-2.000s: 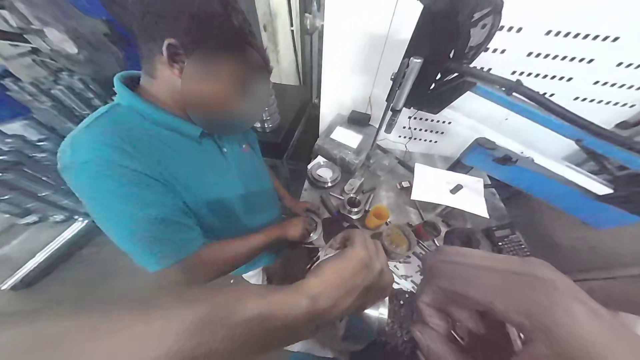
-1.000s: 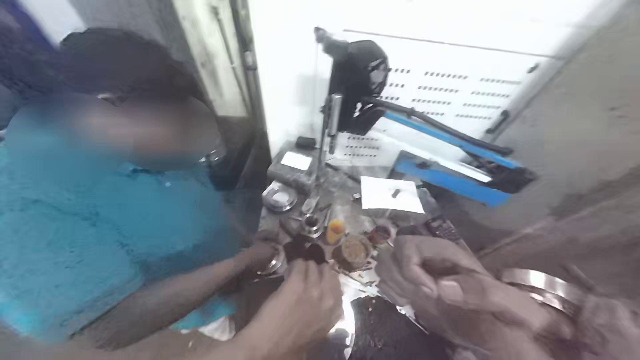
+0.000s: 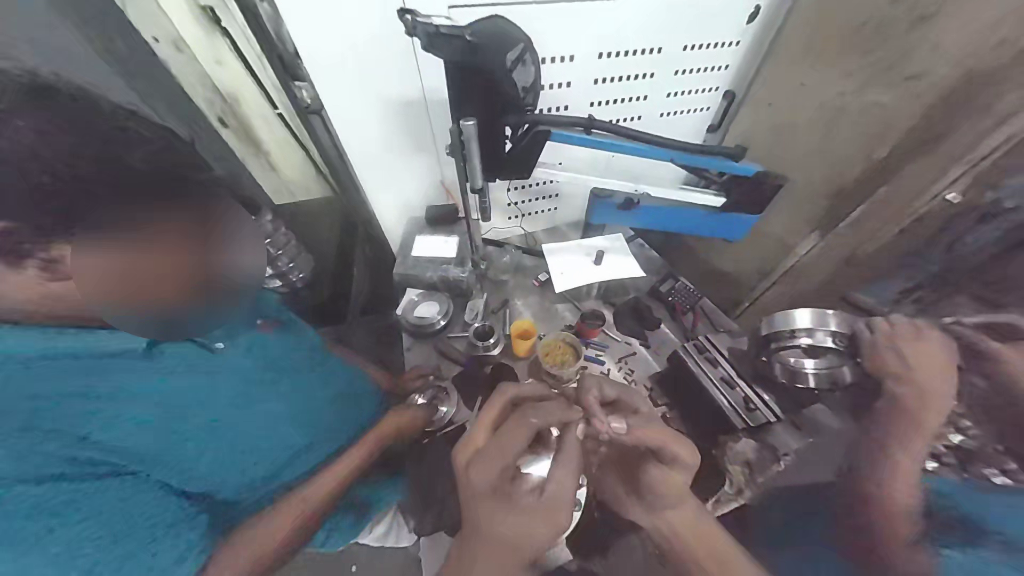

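My left hand point(image 3: 520, 456) and my right hand point(image 3: 636, 448) meet at the fingertips, low in the middle of the view. Fingers and thumbs are pinched together; whether a small part sits between them is too small to tell. Beneath them lies a shiny round metal part point(image 3: 574, 512), partly covered by the hands. Just beyond my fingertips stands a tub of yellowish grease-like matter point(image 3: 560, 354), with an orange cup point(image 3: 524, 338) to its left. Small screws or pins point(image 3: 626, 370) are scattered to the right of the tub.
A co-worker at the left holds a metal ring point(image 3: 436, 404); another person's hand at the right grips larger metal rings point(image 3: 808, 348). On the bench are an open case point(image 3: 724, 380), a calculator point(image 3: 676, 294), white paper point(image 3: 592, 262) and a flanged metal part point(image 3: 484, 338). A blue arm point(image 3: 672, 220) stands behind.
My hands were apart in the earlier frames and are now together at the fingertips. The metal rings at the right show more fully. The view has swung to the right.
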